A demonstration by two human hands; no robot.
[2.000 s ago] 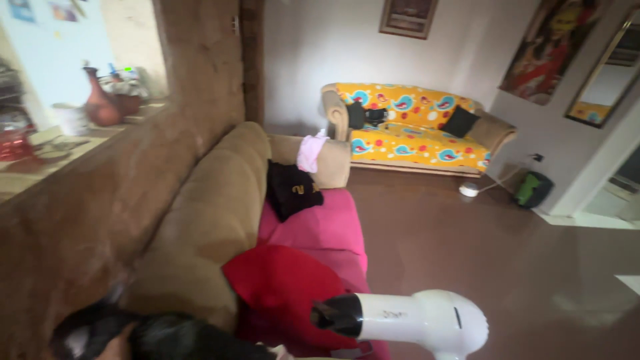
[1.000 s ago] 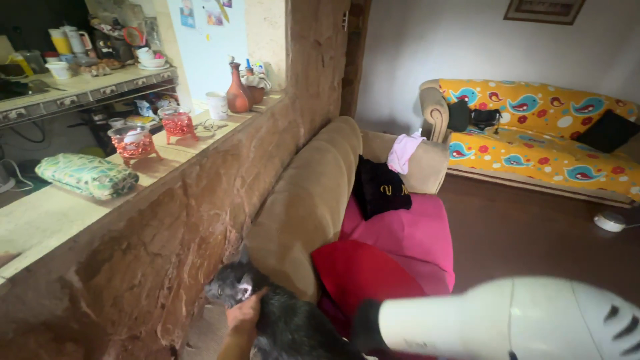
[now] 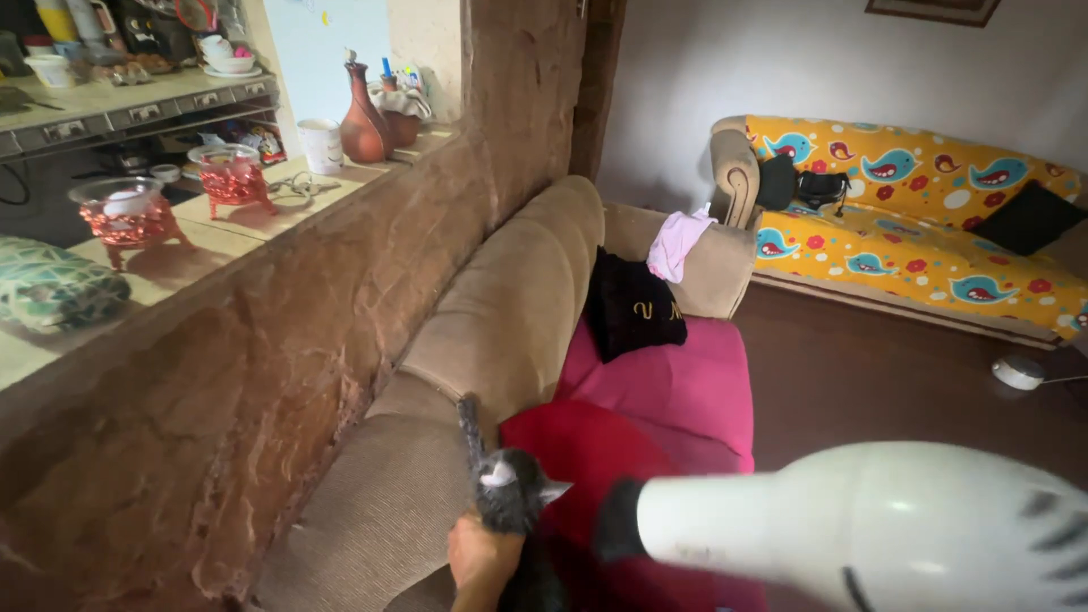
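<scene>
At the lower middle, my left hand (image 3: pixel 484 552) grips a dark grey cat (image 3: pixel 512 501) at the back of its neck. One foreleg of the cat stretches up onto the backrest of a beige sofa (image 3: pixel 501 331), and its ears point up and to the right. A white hair dryer (image 3: pixel 790 518) with a black nozzle fills the lower right, its nozzle directed left toward the cat. The dryer's handle and my right hand are outside the view. Beside the cat lies a red cushion (image 3: pixel 586 450) on the pink seat cover (image 3: pixel 680 374).
Left of the sofa runs a rough brown half wall (image 3: pixel 280 399) with a ledge bearing red-footed glass bowls (image 3: pixel 231 178), a white cup (image 3: pixel 320 146) and a clay bottle (image 3: pixel 365 119). A black cushion (image 3: pixel 633 306) lies farther along; a bird-patterned sofa (image 3: pixel 918 212) stands behind.
The cat's head has turned from facing left to facing away up the backrest, with a foreleg now stretched onto it. My left hand has stayed on the cat since a second ago.
</scene>
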